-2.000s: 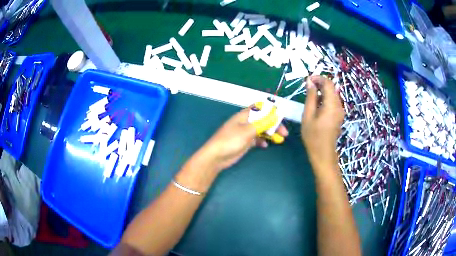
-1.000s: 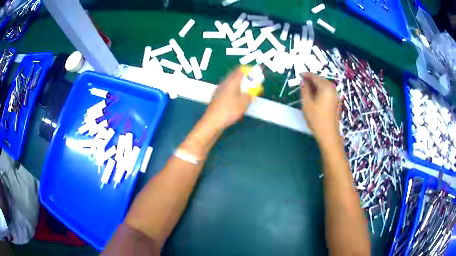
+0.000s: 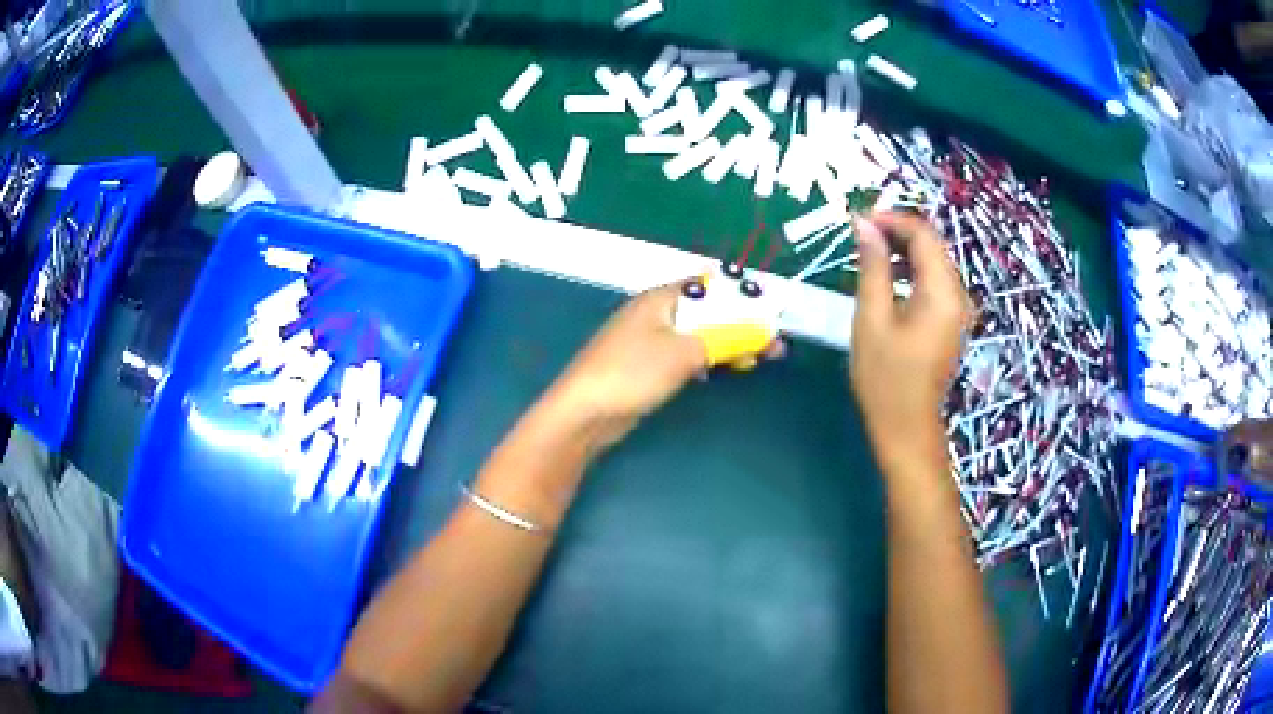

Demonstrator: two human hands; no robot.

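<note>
My left hand (image 3: 635,366), with yellow finger cots (image 3: 736,342), is closed around a few white sleeves (image 3: 712,310). Dark round ends show at their tops, with thin red lead wires rising from them. My right hand (image 3: 907,328) is just right of it, at the left edge of the heap of wired stems (image 3: 1026,377). Its thumb and index finger are curled near some thin pale stems (image 3: 827,261); whether they grip one cannot be told. Loose white sleeves (image 3: 733,133) lie above both hands.
A blue tray (image 3: 175,481) at left holds filled sleeves (image 3: 300,391). A grey post (image 3: 251,112) and small white round container (image 3: 219,180) stand behind it. A white strip (image 3: 559,251) crosses the mat. Blue parts trays (image 3: 1134,419) line the right; another person's hand (image 3: 1247,453) shows there.
My left hand moved up-left, then back down-right beside my right hand; dark ends now show in it. My right hand stays near the heap. Another person's hand has appeared at the right edge.
</note>
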